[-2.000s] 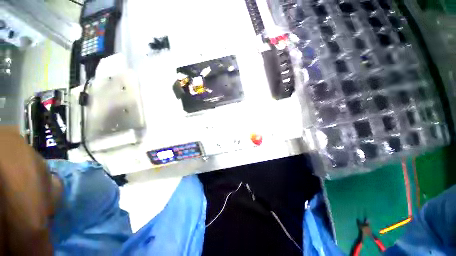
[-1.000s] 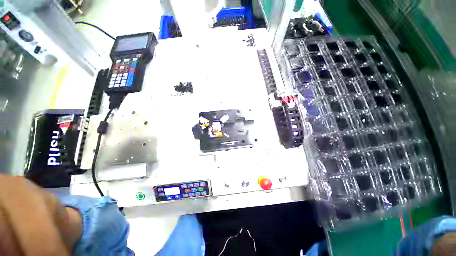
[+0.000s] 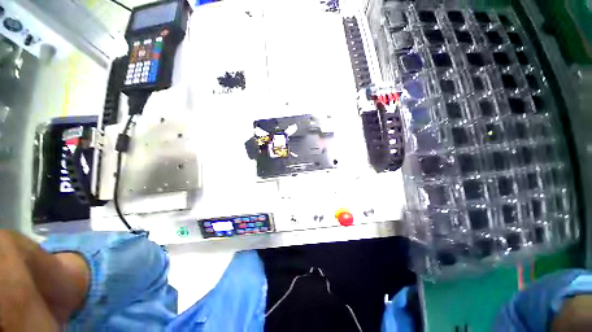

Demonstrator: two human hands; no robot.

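Note:
The black fixture lies on the white machine bed. A small assembly with gold and white details sits on its left part. My left hand is at the lower left edge, cut off and blurred, away from the fixture; its fingers cannot be made out. My right hand is cut off by the lower right edge; only a blue sleeve and a bit of bare wrist show there. Neither hand touches the fixture.
A clear blister tray with dark pockets lies at right. A black teach pendant and grey plate are at left. Small black parts lie behind the fixture. The control panel and red emergency stop are on the front edge.
The camera view has shifted, first up and then slightly down. The assembly stays in the fixture. The red-handled nippers seen at the lower right earlier are almost wholly out of view.

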